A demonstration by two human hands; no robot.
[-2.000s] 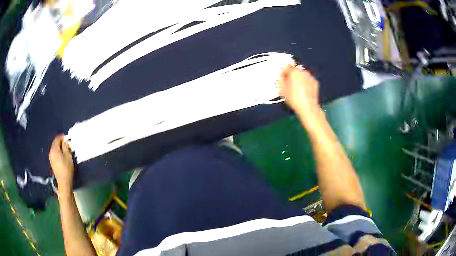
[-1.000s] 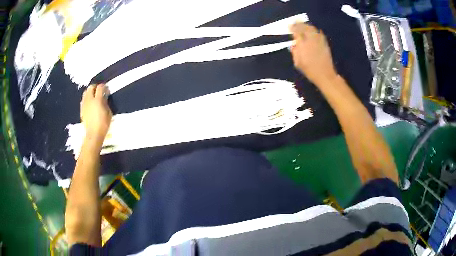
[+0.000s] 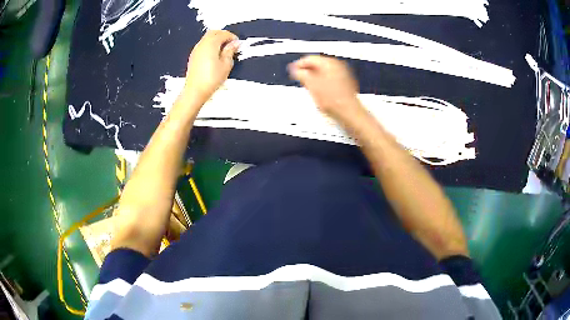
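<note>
My left hand (image 3: 214, 61) is shut on the left end of a few white strips (image 3: 375, 52), which stretch right across the black cloth between the two bundles. My right hand (image 3: 325, 80) is blurred, above the cloth between these strips and the near bundle; whether it holds anything cannot be told. The near bundle (image 3: 262, 112) lies flat in front of my body, with uneven ends and a small loop at its lower right. My right forearm covers part of it. The far bundle (image 3: 400, 7) lies along the top edge, partly cut off.
Clear plastic (image 3: 128, 14) lies at the far left. A wavy white thread (image 3: 94, 115) is at the near left corner of the black cloth (image 3: 144, 62). A clear tray with small tools (image 3: 550, 119) is at the right edge. Yellow tubing (image 3: 61, 262) stands below left.
The view has shifted left. The strips' right end has been let go and lies on the cloth; my right hand has moved left towards my left hand. The near bundle looks unchanged.
</note>
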